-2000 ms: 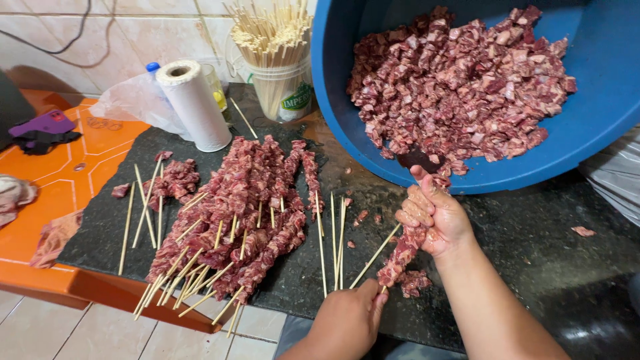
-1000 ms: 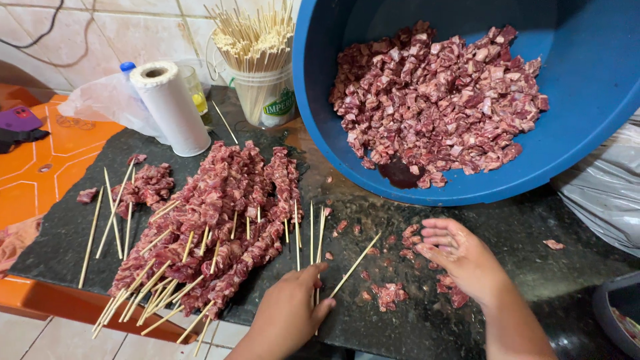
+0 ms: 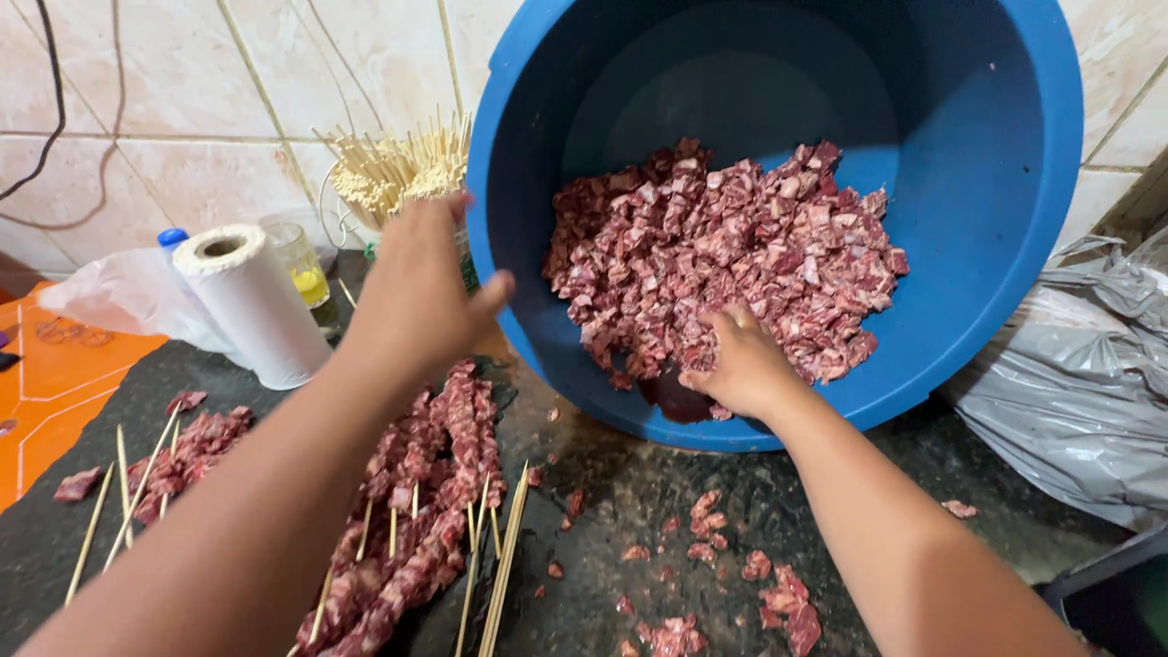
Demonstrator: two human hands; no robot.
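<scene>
My left hand (image 3: 438, 274) is raised by the left rim of a blue plastic tub (image 3: 497, 246), fingers apart, in front of a container of wooden skewers (image 3: 392, 173). No held thing shows in it. My right hand (image 3: 744, 365) reaches inside the tub and touches the diced raw meat (image 3: 721, 246) at its lower edge, where dark liquid has pooled; its fingers are slightly spread. A pile of meat skewers (image 3: 429, 511) lies on the dark stone counter (image 3: 566, 620), partly behind my left forearm. Beside it lie bare wooden skewers (image 3: 504, 566).
A white plastic roll (image 3: 260, 310), a glass with yellow content (image 3: 308, 269) and a clear bag (image 3: 128, 297) stand at the back left. Meat scraps (image 3: 789, 607) dot the counter. A grey plastic bag (image 3: 1058, 392) is at the right, above a dark bin (image 3: 1118, 584).
My left hand has moved from the counter up to the tub's left rim. My right hand has gone from above the counter into the tub. The view has shifted.
</scene>
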